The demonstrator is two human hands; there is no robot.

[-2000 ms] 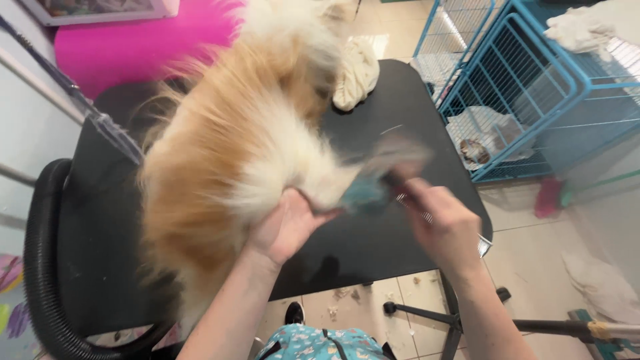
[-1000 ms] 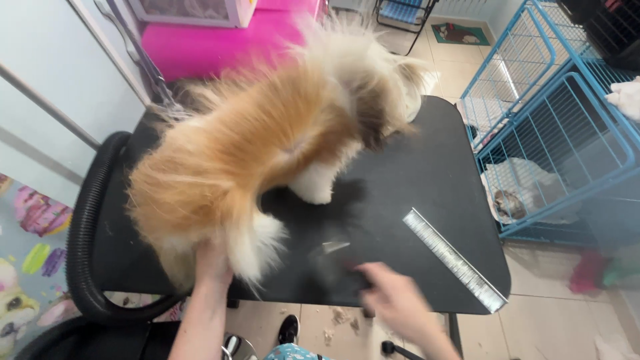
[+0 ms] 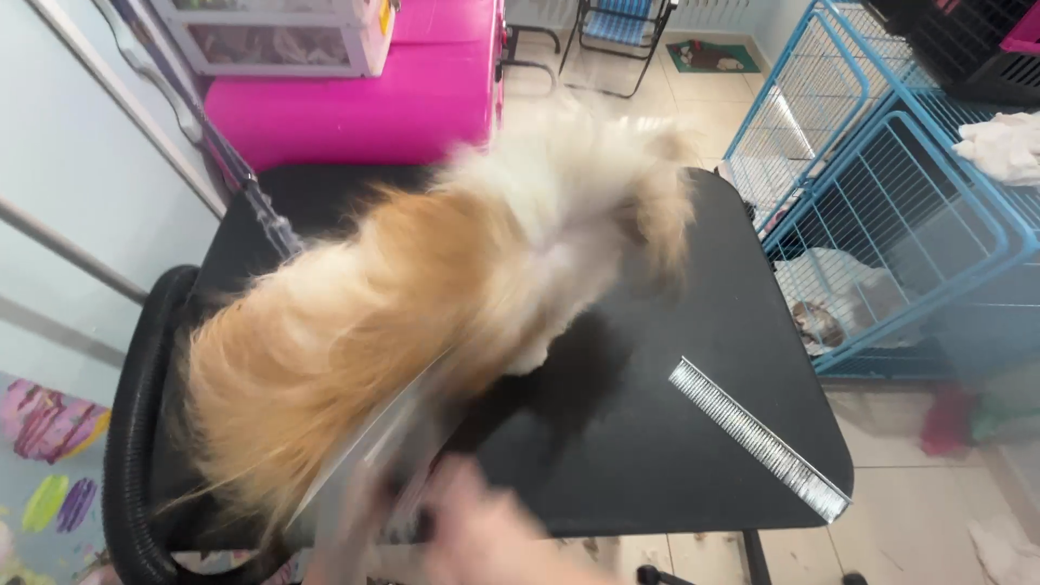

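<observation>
A long-haired orange and white dog (image 3: 406, 292) is on the black grooming table (image 3: 650, 455), its head toward the back right, blurred. My right hand (image 3: 471, 512), strongly blurred, is at the bottom centre beside the dog's near flank, around a dark-handled tool. A pale, streaked blur (image 3: 374, 447) lies along the fur there; whether it is the tool's blade or something else is unclear. Left of it a skin-coloured blur (image 3: 349, 528) appears to be my left hand, its fingers not readable. A metal comb (image 3: 760, 439) lies flat on the table at the right.
A black ribbed hose (image 3: 134, 422) curves round the table's left side. A grey strap (image 3: 260, 203) hangs down behind the dog. Behind are a pink rounded object (image 3: 357, 122) and a drawer unit (image 3: 280, 45). A blue wire cage (image 3: 902, 244) with an animal on cloth stands right.
The dog's front part, standing higher one second ago, is now blurred. My right hand has moved left to the dog's side. The comb lies on the table in both later frames.
</observation>
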